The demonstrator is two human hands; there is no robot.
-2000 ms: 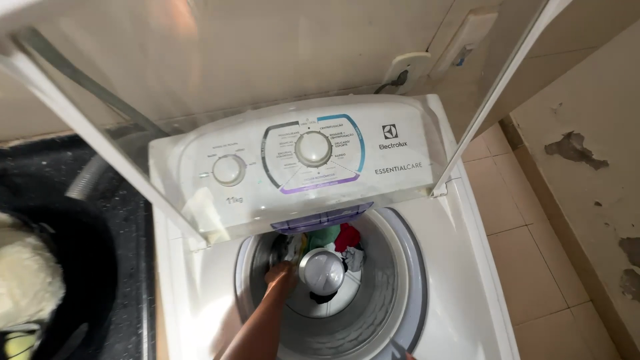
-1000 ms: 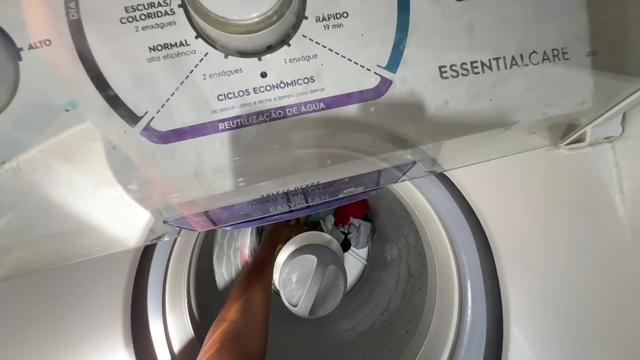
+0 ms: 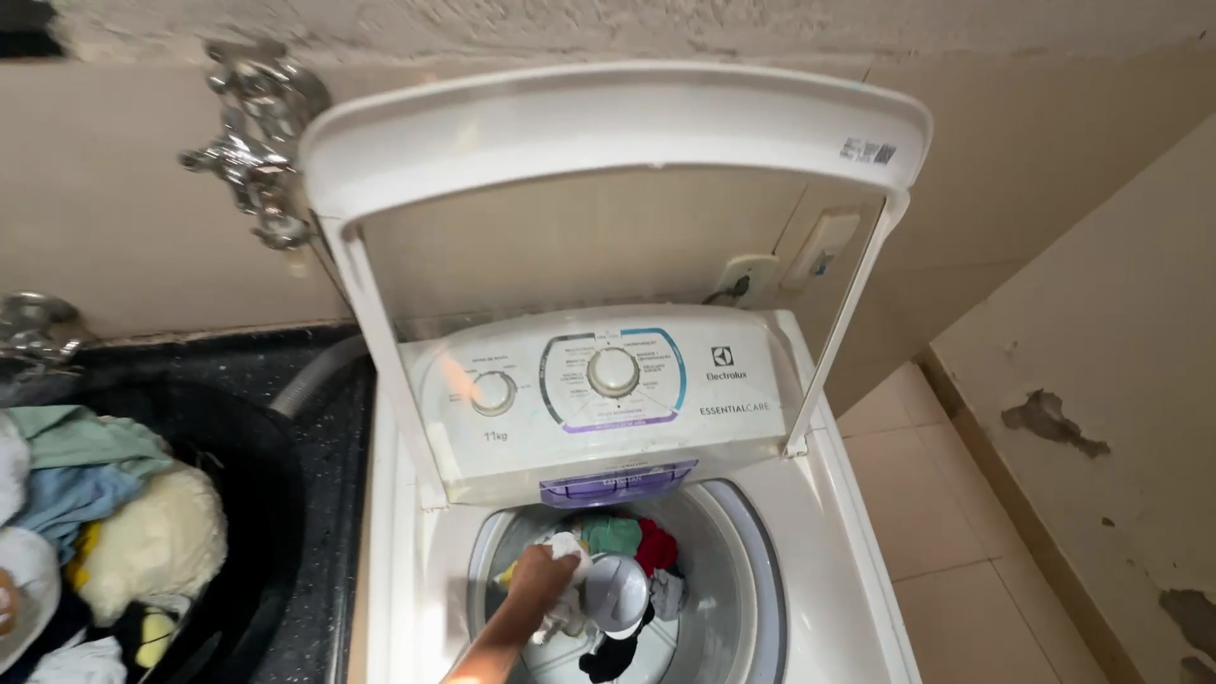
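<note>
My left hand [image 3: 546, 575] reaches into the drum of a white Electrolux top-loading washing machine, left of the agitator cap [image 3: 616, 594]. Its fingers are closed on a white cloth [image 3: 567, 547]. Around the agitator lie a green cloth [image 3: 611, 535], a red cloth [image 3: 657, 548], a grey cloth [image 3: 668, 595] and a black cloth [image 3: 610, 657]. Something yellow and more pale cloth show beside my hand. The purple dispenser piece [image 3: 619, 484] sits at the drum's back edge. My right hand is out of view.
The raised lid [image 3: 617, 119] stands behind the control panel [image 3: 475, 446]. At left, a dark speckled sink counter [image 3: 328, 532] adjoins the machine; a black basin holds clothes and a fluffy cream item [image 3: 157, 541]. Metal taps [image 3: 252, 142] are on the wall.
The view has pulled back from close over the panel. My left hand, low in the drum behind the agitator cap one second ago, now shows higher up with the white cloth in its fingers.
</note>
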